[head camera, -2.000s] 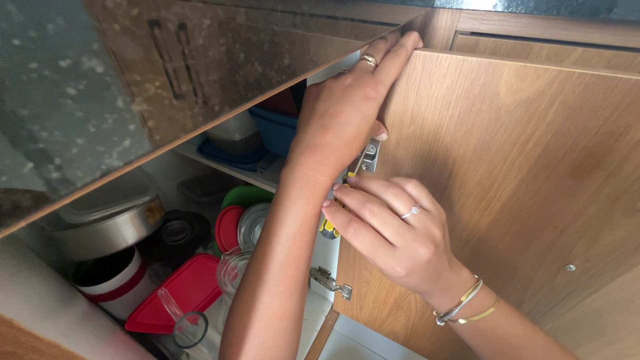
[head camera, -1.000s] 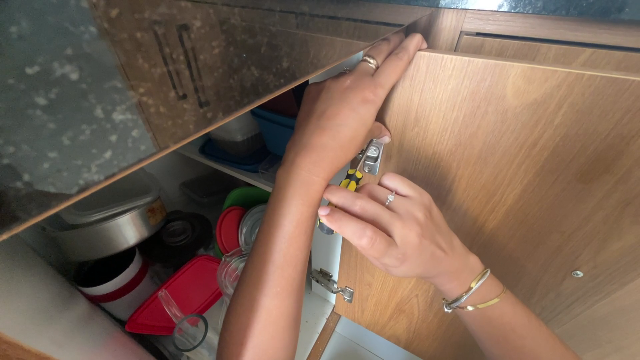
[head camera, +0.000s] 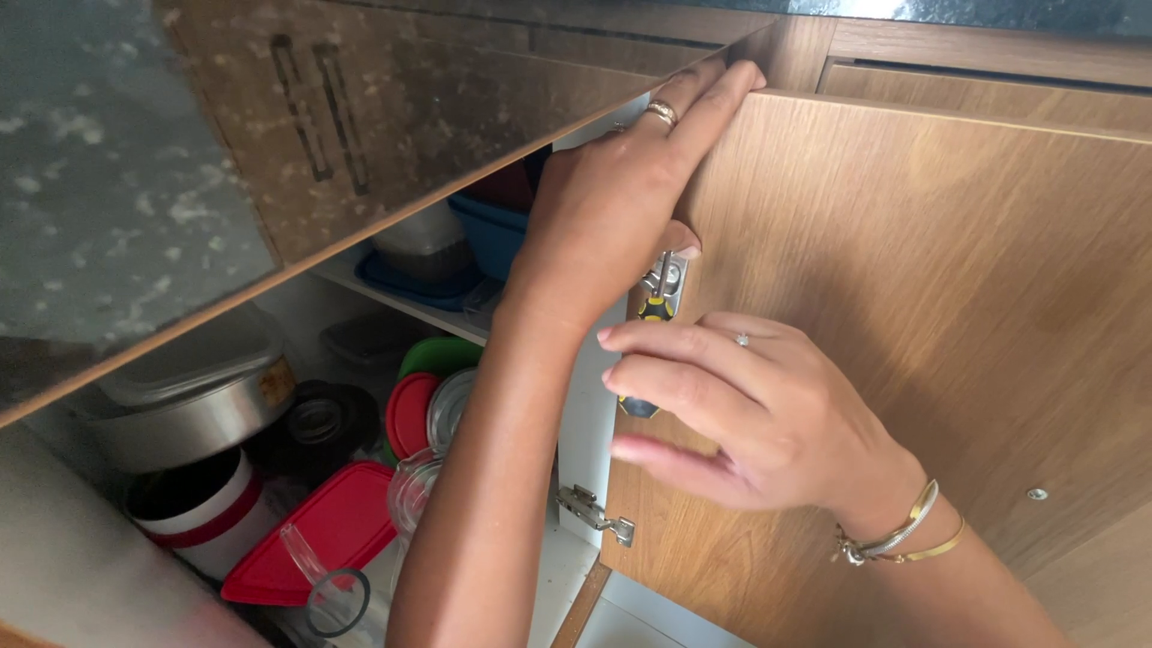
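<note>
My left hand (head camera: 621, 198) grips the top corner of a wooden cabinet door (head camera: 900, 297), fingers over its upper edge and thumb beside a metal cabinet hinge (head camera: 670, 274). A screwdriver (head camera: 657, 309) with a yellow and black handle has its shaft at that hinge; part of the handle is hidden by my right fingers. My right hand (head camera: 738, 405) is at the handle, its index and middle fingers in front of it and the thumb apart; whether it touches the handle is unclear. Lower down, a second metal hinge (head camera: 596, 515) shows between the door and the white cabinet side.
Inside the cabinet are a metal pot (head camera: 193, 423), a red plastic lid (head camera: 319, 531), a white and red container (head camera: 202, 517), glass lids (head camera: 450, 409) and a blue plastic container (head camera: 493, 234) on a shelf. A dark stone countertop (head camera: 990, 31) edges the top.
My right fingers have spread and the thumb has come away from the screwdriver, so more of its handle shows. My left hand has stayed on the door's corner.
</note>
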